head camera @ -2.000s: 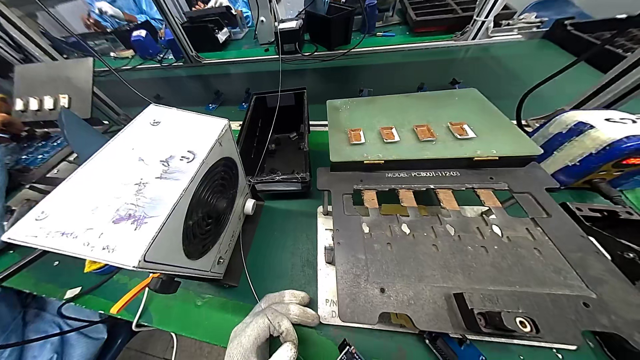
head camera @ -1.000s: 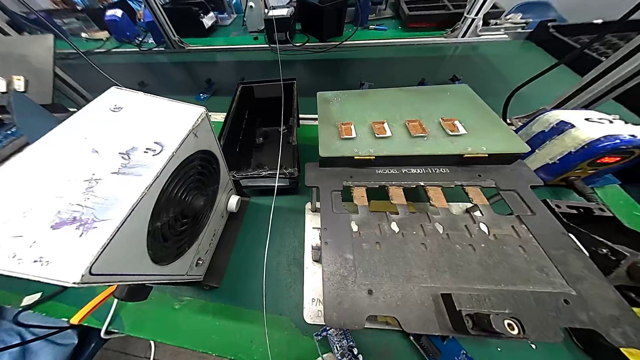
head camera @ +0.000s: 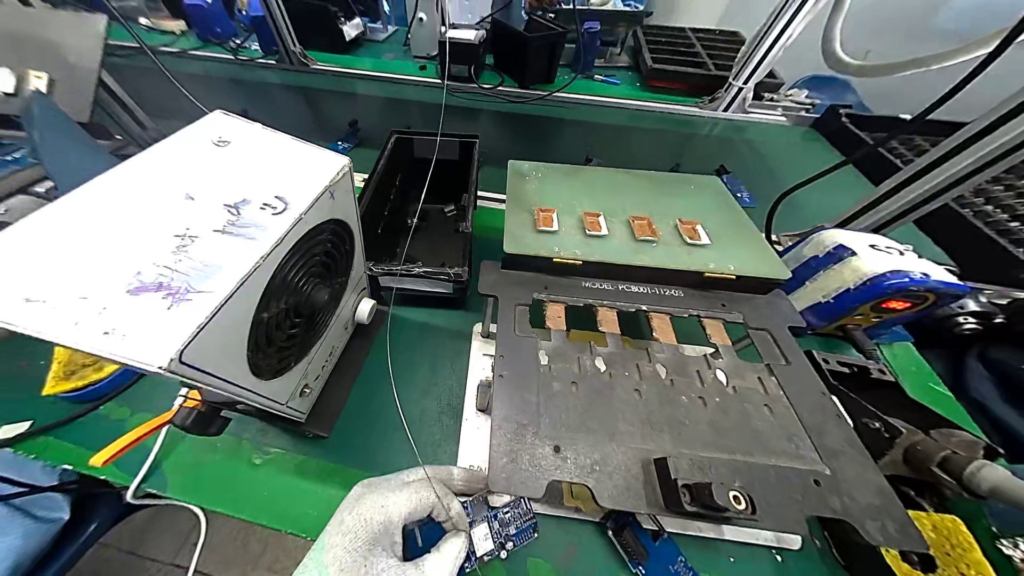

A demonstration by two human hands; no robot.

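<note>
My left hand point(head camera: 412, 520), in a whitish knit glove, is at the bottom centre, its thumb and fingers closed around a thin wire point(head camera: 392, 352) and the edge of a blue circuit board point(head camera: 504, 530). The wire hangs down from the top of the view. Just right of the hand lies a dark fixture plate point(head camera: 640, 424) with a row of slots and a black clamp block. A second blue circuit board point(head camera: 652, 548) shows under its front edge. Behind the plate stands a green-topped block point(head camera: 632, 192) with several small copper-coloured pieces point(head camera: 643, 228). My right hand is not in view.
An ionizing fan point(head camera: 272, 288) with a white top stands left, beside an orange-handled tool point(head camera: 144, 432). A black bin point(head camera: 420, 208) is behind the wire. On the right are a blue soldering station point(head camera: 872, 280), its cable and a yellow sponge point(head camera: 936, 544). Black trays stand farther back.
My gloved left hand, seen at the bottom two seconds ago and absent one second ago, is back at the bottom centre, now on the blue circuit board and the wire.
</note>
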